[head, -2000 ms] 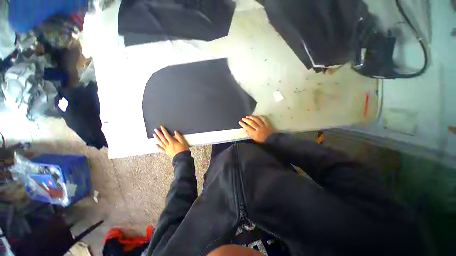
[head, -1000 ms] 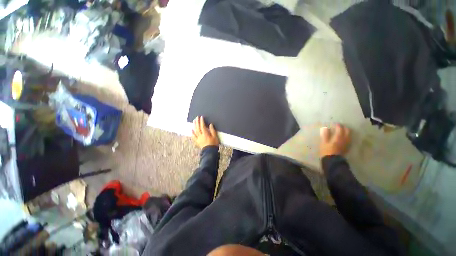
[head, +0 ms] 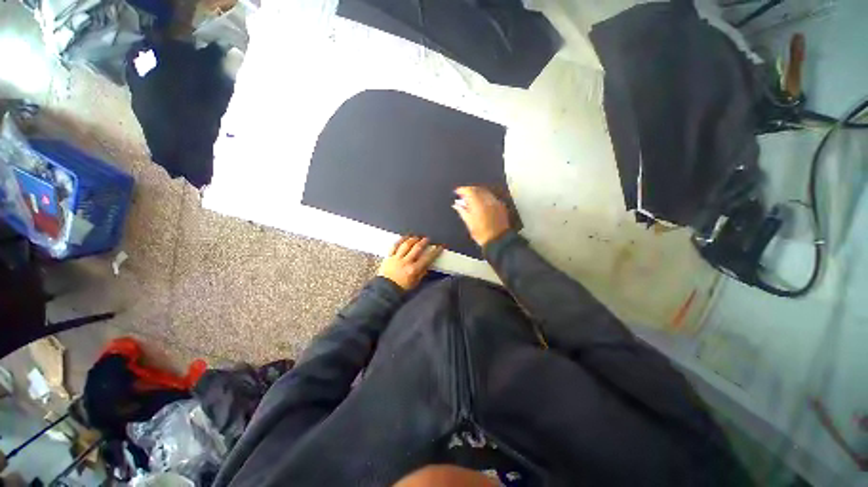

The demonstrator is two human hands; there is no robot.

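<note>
A dark cut panel (head: pixel 390 152) with one curved end lies flat on the white table covering (head: pixel 276 124), close in front of me. My left hand (head: pixel 409 261) rests with fingers spread at the panel's near edge and holds nothing. My right hand (head: pixel 483 213) is over the panel's right part. It pinches a small white chip, likely tailor's chalk (head: pixel 460 201), between its fingertips. The chip is partly hidden by the fingers, and I cannot tell whether it touches the cloth.
A pile of dark panels (head: pixel 466 33) lies farther up the table. A thick dark bundle (head: pixel 676 114) lies at the right, beside a black device (head: pixel 747 238) with a looping cable. A brown-orange handle (head: pixel 794 65) stands behind. A blue basket (head: pixel 100 195) is on the floor at left.
My right hand left the panel's edge, went right to the white chip on the bare table, and is now back over the panel with it. My left hand has moved right along the edge.
</note>
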